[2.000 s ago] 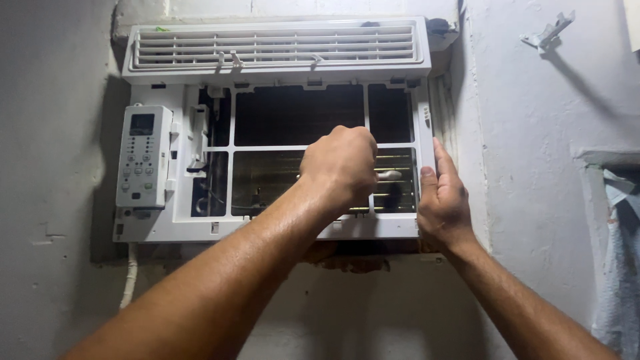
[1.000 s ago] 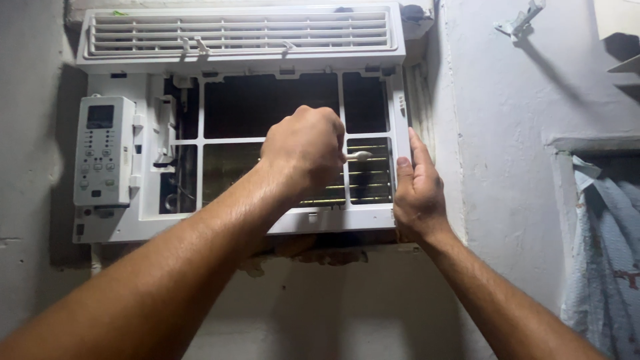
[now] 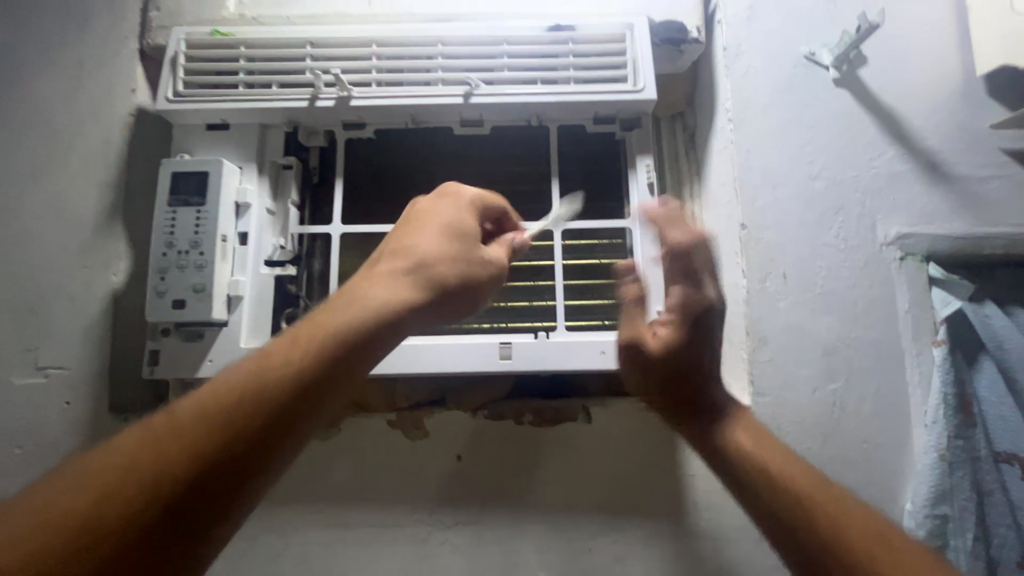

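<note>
My left hand [image 3: 460, 252] is closed on a slim white implement [image 3: 560, 214] with a widened, spoon-like tip. That tip points up and right, in front of the white plastic grid near its crossbar. Behind the grid of the window air conditioner [image 3: 440, 356], dark surfaces and several yellowish horizontal lines show. At the right edge of the unit's front frame, my right hand [image 3: 676, 308] is motion-blurred. Its fingers are spread, with the thumb over the front side; firm contact cannot be told. Part of the grid is hidden by my left hand.
A louvered vent panel [image 3: 404, 60] tilts out along the top of the unit. The control panel [image 3: 192, 240] with a small display is at left. On the right wall are a metal bracket [image 3: 844, 52] and a blue cloth [image 3: 968, 416]. Wall plaster is chipped below the unit.
The white tip has moved up from the lower grid to the crossbar area, with my left hand still holding it. My right hand has loosened from its earlier grip on the frame's right edge.
</note>
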